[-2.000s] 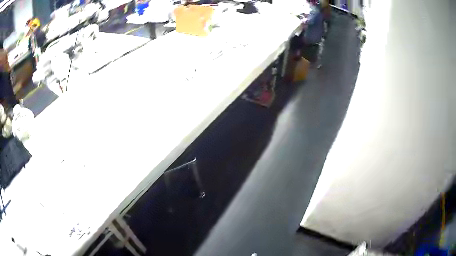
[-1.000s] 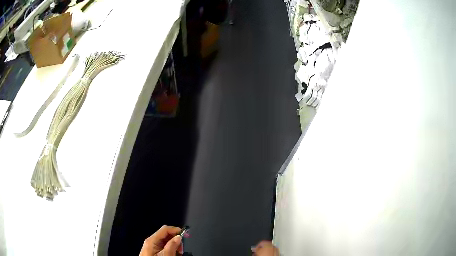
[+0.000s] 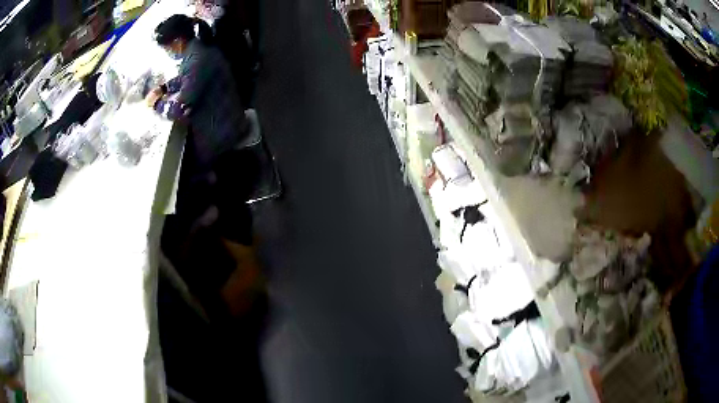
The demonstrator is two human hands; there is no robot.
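Note:
Neither of my hands is in the picture, so what they hold cannot be seen. Nearest in front of me on the left is a long white worktable (image 3: 94,260). A flat pale sheet (image 3: 24,315) lies near its left side, and a grey rounded thing (image 3: 9,338) is cut off by the left edge. Shiny clear plastic bags (image 3: 122,138) and a black bundle (image 3: 49,175) lie farther up the table.
A person (image 3: 206,94) sits at the table's far right side, arms on the tabletop. A dark aisle (image 3: 339,260) runs ahead. On the right, a shelf holds grey folded stacks (image 3: 512,71), with white bundles (image 3: 497,307) tied in black below. An orange-brown thing (image 3: 243,275) is under the table.
The view has moved along the aisle. Both hands, the beige strap bundle and the cardboard box have left the picture. The seated person and the loaded shelves now show closer.

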